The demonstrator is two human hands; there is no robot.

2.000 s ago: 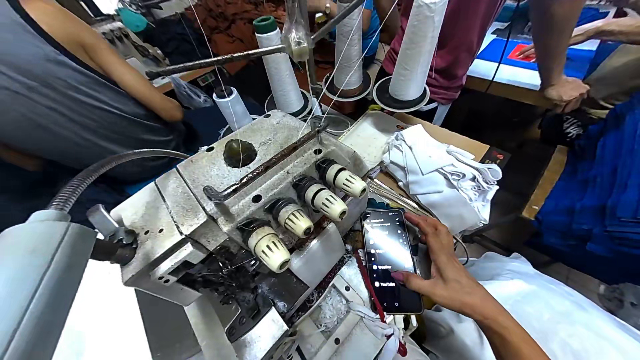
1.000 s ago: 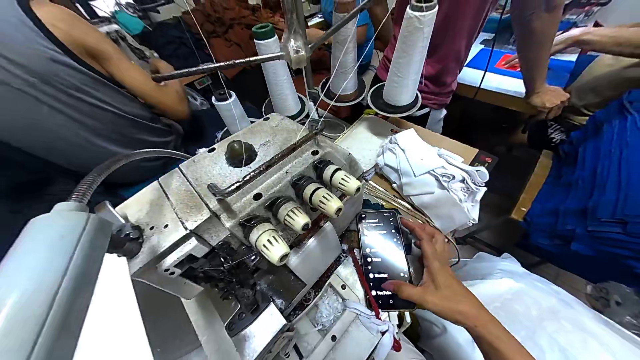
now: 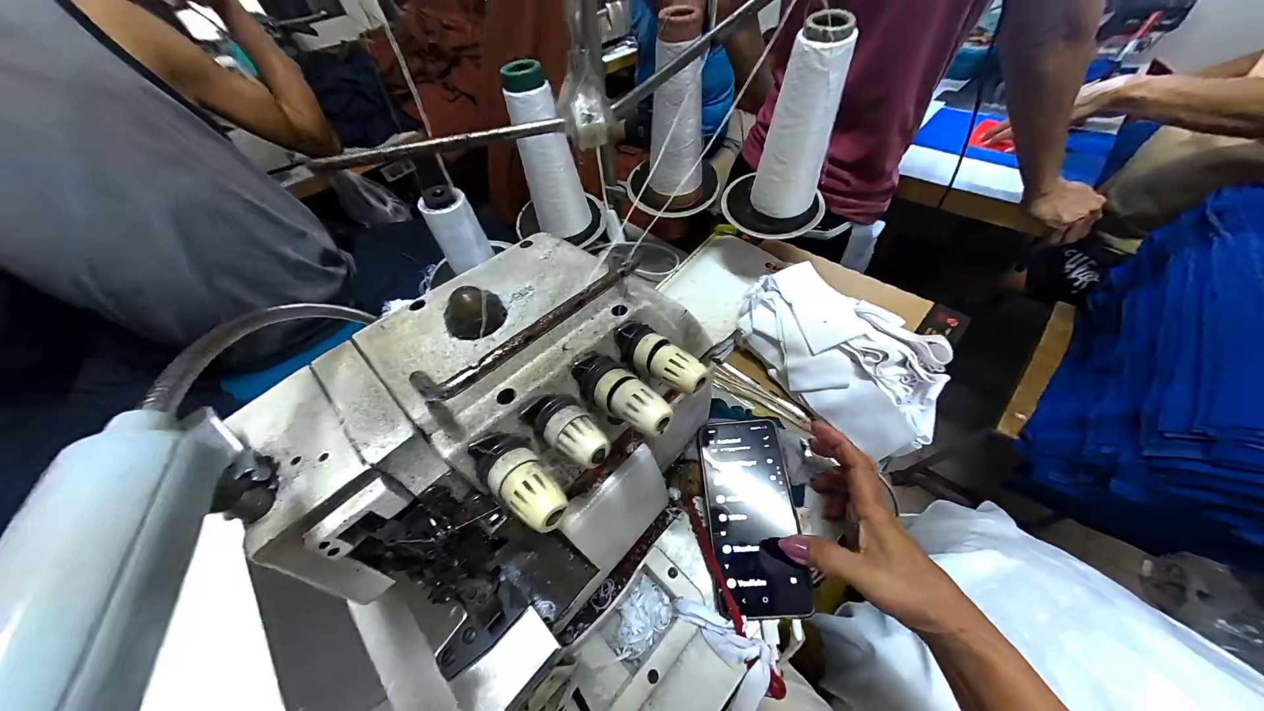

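My right hand [image 3: 869, 533] is at a smartphone [image 3: 752, 513] with a lit screen, its thumb over the screen's lower right and its fingers raised beside the right edge, apart from one another. The phone lies against the right side of an overlock sewing machine [image 3: 336, 395], whose several cream tension knobs [image 3: 528, 487] stand in a slanting row. Lint and a red cord [image 3: 719, 563] are just below and beside the phone. Whether the hand bears any of the phone's weight cannot be told. My left hand is out of view.
Cones of white thread [image 3: 805, 118] stand behind the machine. Folded white fabric pieces [image 3: 839, 346] lie on cardboard at the right, white cloth [image 3: 1017, 602] below them, stacked blue fabric [image 3: 1165, 375] at far right. A lamp [image 3: 109, 553] fills the lower left. Other people stand or sit around.
My right hand's fingers have spread from the phone's edge, while the thumb stays over the lower screen. The phone remains beside the machine.
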